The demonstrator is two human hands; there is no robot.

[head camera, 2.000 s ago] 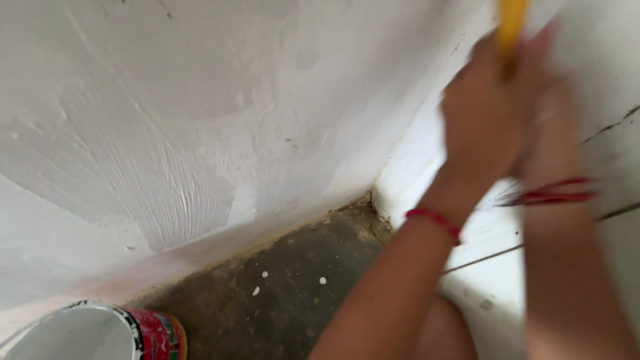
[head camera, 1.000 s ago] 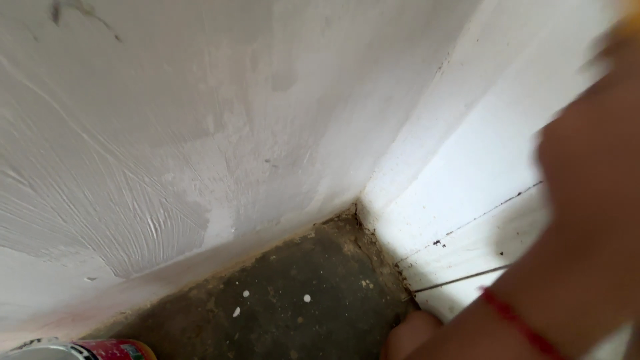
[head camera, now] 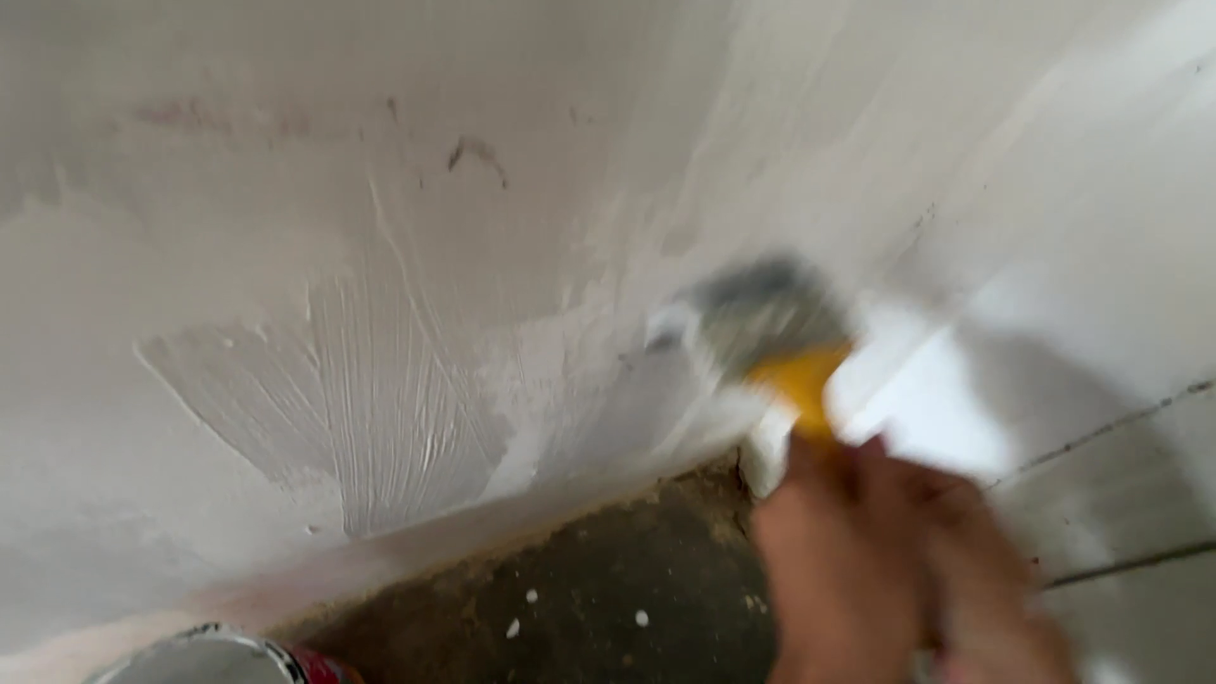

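Observation:
A wide paintbrush with a yellow handle point(head camera: 803, 380) is blurred by motion, its bristles dark at the tip and at or very near the white wall point(head camera: 532, 237), close to the corner. My left hand point(head camera: 836, 551) is closed round the lower handle. Beside and partly behind it, my right hand point(head camera: 988, 560) is blurred too and looks closed on the same handle. Thick, ridged white paint point(head camera: 389, 427) covers a patch of wall left of the brush. At the bottom left, a paint bucket point(head camera: 313, 665) shows its rim and part of its red side.
Dark floor point(head camera: 589, 608) with white paint drops lies below the wall and runs into the corner. On the right, the adjoining white surface point(head camera: 1121, 494) has dark seams. A brownish edge follows the foot of the wall.
Both hands have come down and left from the upper right with the brush, whose head now shows by the wall. The view has shifted.

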